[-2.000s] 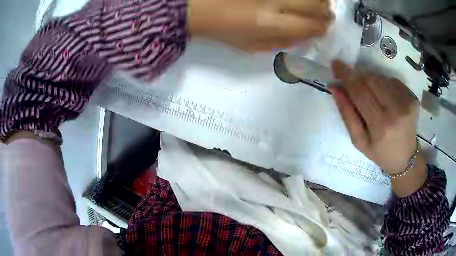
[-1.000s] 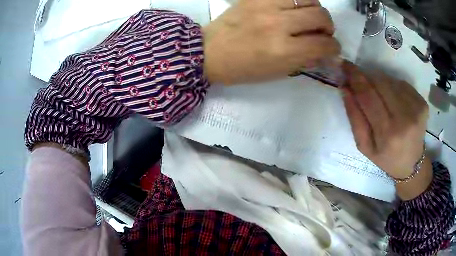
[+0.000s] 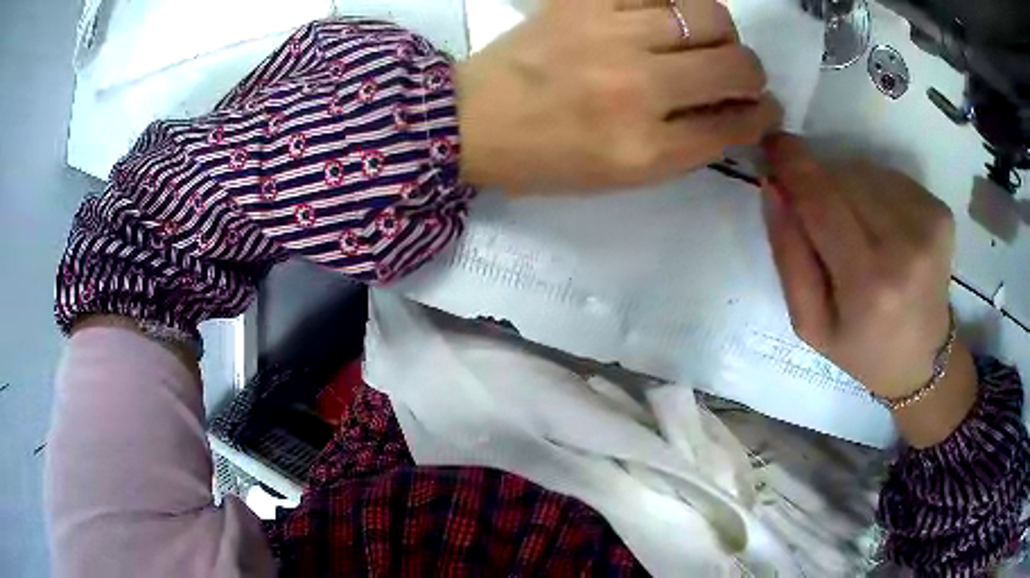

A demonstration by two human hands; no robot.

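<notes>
A white fabric piece (image 3: 785,68) lies on the white table at the upper right, beside the machine bed. My left hand (image 3: 616,102) comes in from the left over it, with bent fingers closed on its near edge. My right hand (image 3: 864,254) is to the right, thumb and fingertips pinched and meeting my left fingertips. A thin dark tool (image 3: 734,172) runs into my right fingertips; its far end is hidden under my left hand. What exactly the fingertips pinch is partly hidden.
Sewing machine parts (image 3: 1000,85) stand at the upper right, near a round metal disc (image 3: 889,71). Printed ruler marks (image 3: 514,271) run along the table's front. A cream-white fabric heap (image 3: 542,395) hangs over the lap. White pieces (image 3: 215,40) lie upper left, above a dark open drawer (image 3: 299,327).
My left hand has come down and right to meet my right fingertips, covering the tool's round dark end. The right hand has shifted only slightly.
</notes>
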